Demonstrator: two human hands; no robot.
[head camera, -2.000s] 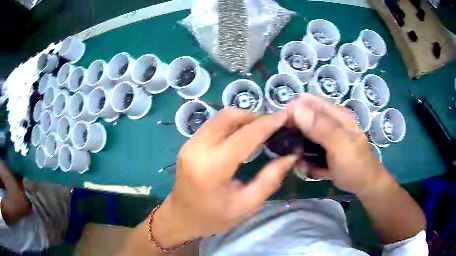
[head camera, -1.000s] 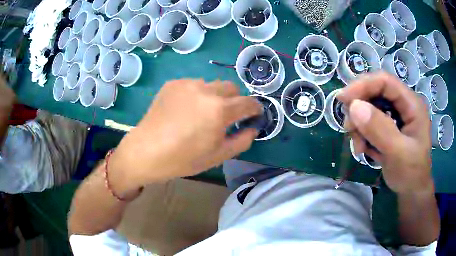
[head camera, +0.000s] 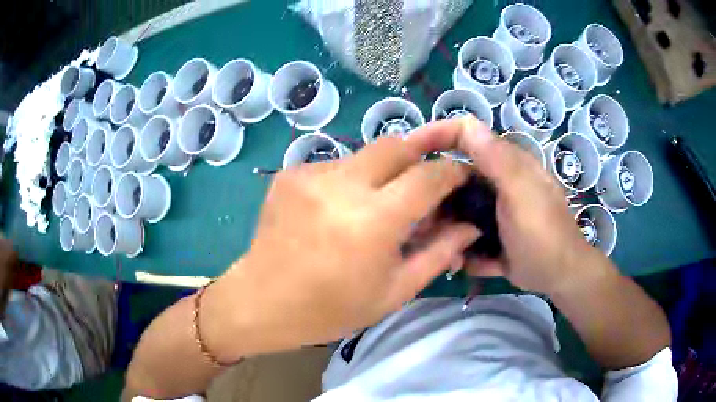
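Observation:
My left hand and my right hand are together in front of me, above the near part of the bench. Dark parts show between them, mostly covered by my fingers; their number and shape cannot be told. My right hand grips them, and my left fingers reach onto them. White fan housings with spokes and metal centres stand behind and to the right of my hands. Some housings are partly hidden by the hands.
More white housings with dark centres stand at left beside a white heap. A screw bag lies at the far side. Cardboard with black parts and a black screwdriver lie at right. Another person's clothing shows lower left.
One second ago my hands were apart, the left over a front housing and the right further right. Now they have come together around the dark parts. The view has shifted too.

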